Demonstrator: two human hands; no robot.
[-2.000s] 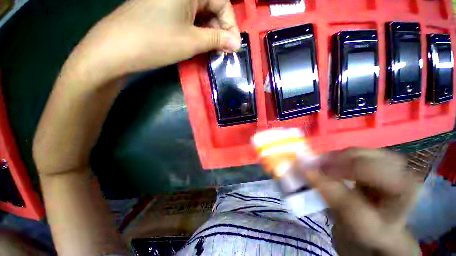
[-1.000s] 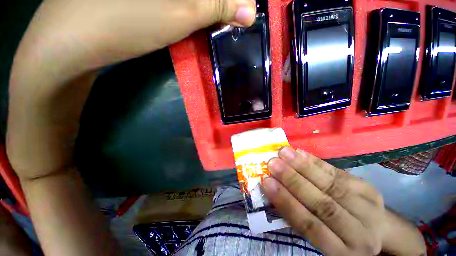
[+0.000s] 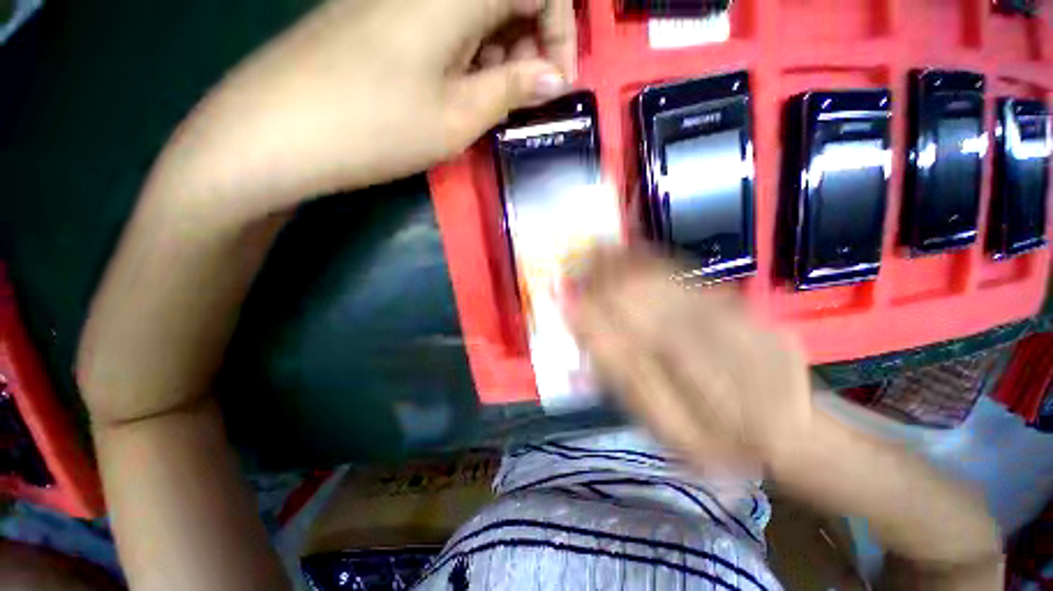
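A black phone (image 3: 547, 135) lies in the leftmost front pocket of the red foam tray (image 3: 499, 381). My right hand (image 3: 681, 346), blurred, holds a white card with an orange-yellow band (image 3: 560, 242) under its fingers. The card lies over the middle and lower part of the phone. My left hand (image 3: 508, 69) is at the phone's upper edge, with the thumb tip by its top left and the other fingers curled. Whether it pinches a film cannot be told.
Several more black phones (image 3: 700, 173) lie in the pockets to the right. A white label (image 3: 689, 30) shows at the top. Part of another red tray (image 3: 46, 427) is at the left on the dark green bench (image 3: 346, 335). A cardboard box (image 3: 398, 508) is below.
My right hand has moved the card up from the tray's front edge onto the phone. My left hand's thumb stays near the phone's top. The view has shifted, showing more of the tray.
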